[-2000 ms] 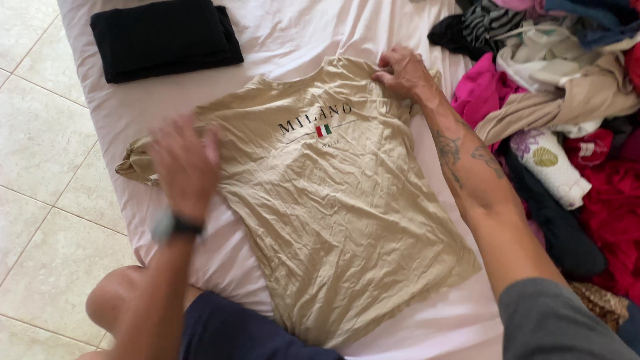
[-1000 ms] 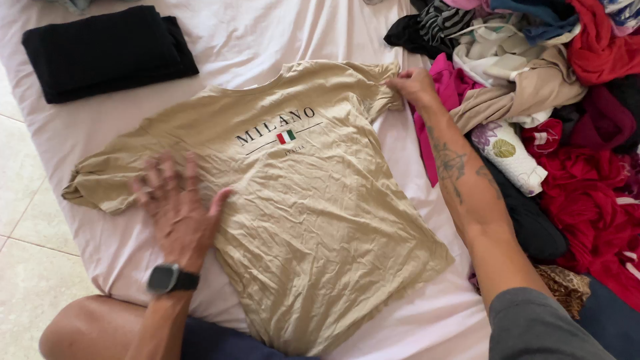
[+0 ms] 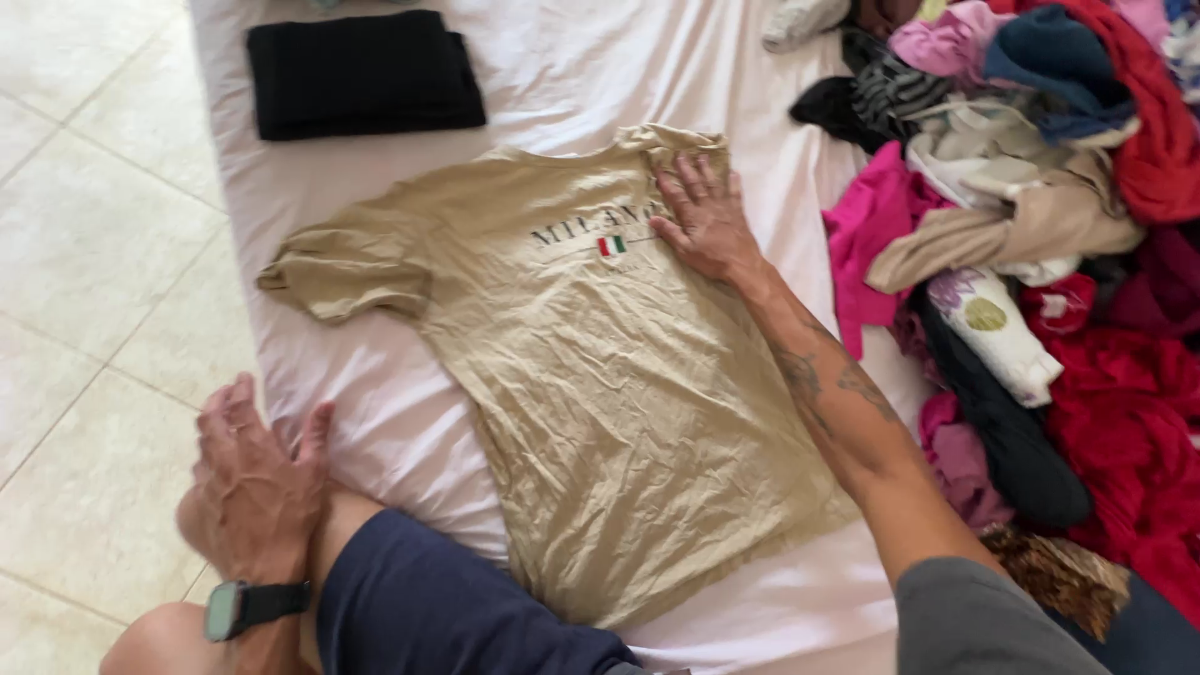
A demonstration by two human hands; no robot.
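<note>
A wrinkled tan T-shirt (image 3: 600, 375) with printed lettering and a small tricolour patch lies spread on a pale pink bed sheet (image 3: 394, 403). Flat on its upper right part, by the sleeve, rests my right hand (image 3: 703, 216), fingers spread, gripping nothing. The shirt's other sleeve reaches out to the left near the bed's edge. My left hand (image 3: 258, 478), with a watch on the wrist, is off the shirt, over my knee at the bed's edge; its fingers are apart and it holds nothing.
Folded black cloth (image 3: 366, 75) lies at the upper left of the bed. A large heap of mixed clothes (image 3: 1022, 216) covers the right side. Light floor tiles (image 3: 94, 309) lie beyond the bed's left edge. My leg in navy shorts (image 3: 441, 600) is at the bottom.
My left hand has left the shirt's left side and moved down to my knee. My right hand, which pinched the right sleeve, now lies flat on the shirt.
</note>
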